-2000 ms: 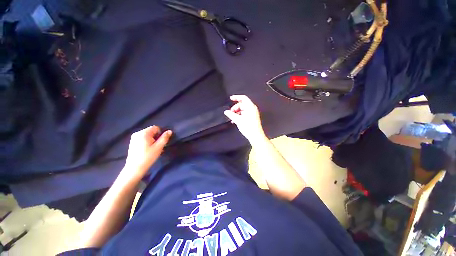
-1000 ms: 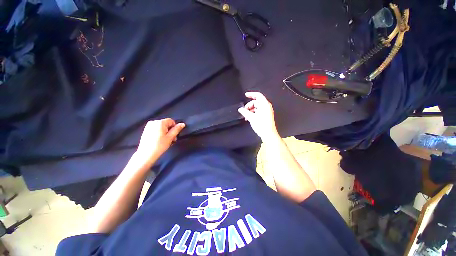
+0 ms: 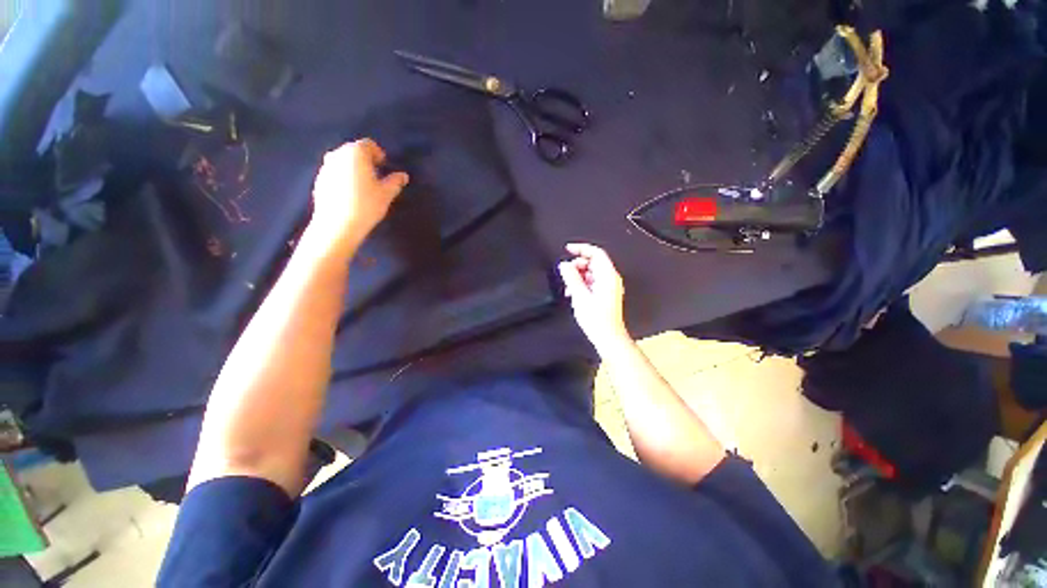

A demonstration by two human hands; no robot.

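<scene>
A narrow dark navy strip (image 3: 488, 308) appears to lie slantwise on the navy table cloth (image 3: 654, 126), hard to tell from its folds. My left hand (image 3: 358, 193) is above the cloth, forward and left of the strip, thumb and fingers close together; dark cloth hides whether it holds anything. My right hand (image 3: 595, 289) is beside the strip's right end, fingers curled; whether they grip it cannot be seen. A thin reddish thread (image 3: 401, 371) shows near the table's front edge.
Black shears (image 3: 528, 107) lie at the far middle. The steam iron (image 3: 723, 218) lies to the right, its tan cord (image 3: 855, 109) rising behind. A navy garment heap (image 3: 907, 218) is at the right. Dark scraps (image 3: 80, 172) and reddish threads (image 3: 230, 190) are at the left.
My left hand has moved off the strip's left end, forward across the cloth. My right hand has stayed near the right end. The camera view has shifted slightly.
</scene>
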